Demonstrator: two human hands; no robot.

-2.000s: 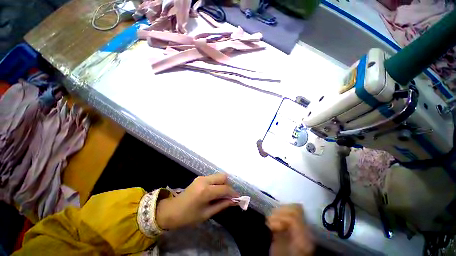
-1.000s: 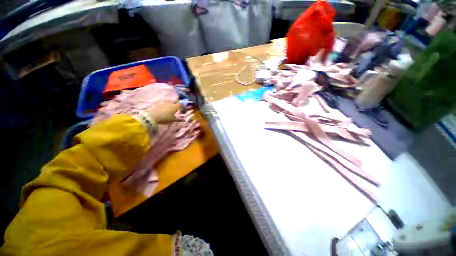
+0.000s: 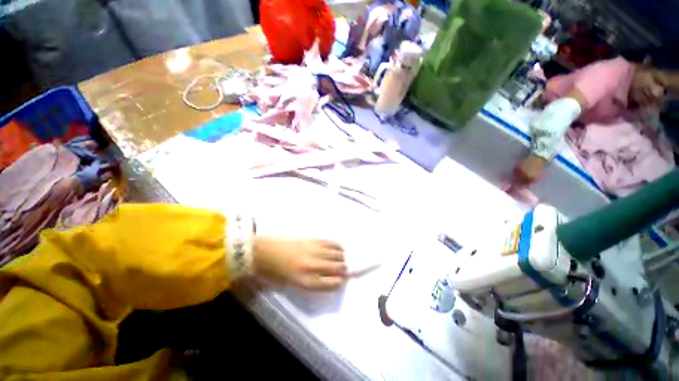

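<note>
My left hand is over the white table near its front edge, palm down, left of the sewing machine. A small pale pink strip end sticks out from its fingertips toward the needle plate. The rest of that piece is hidden under the hand. A loose pile of pink strips lies on the table beyond the hand. My right hand is not in view.
A blue crate with pink pieces stands at the left. A red bag, a beige bottle, a green bag and a white cable are at the back. Another person's hand reaches in at the right.
My left hand has moved from the pink pieces in the crate to the table beside the machine, with a small strip end at its fingertips. The view has swung back right, and another person now shows.
</note>
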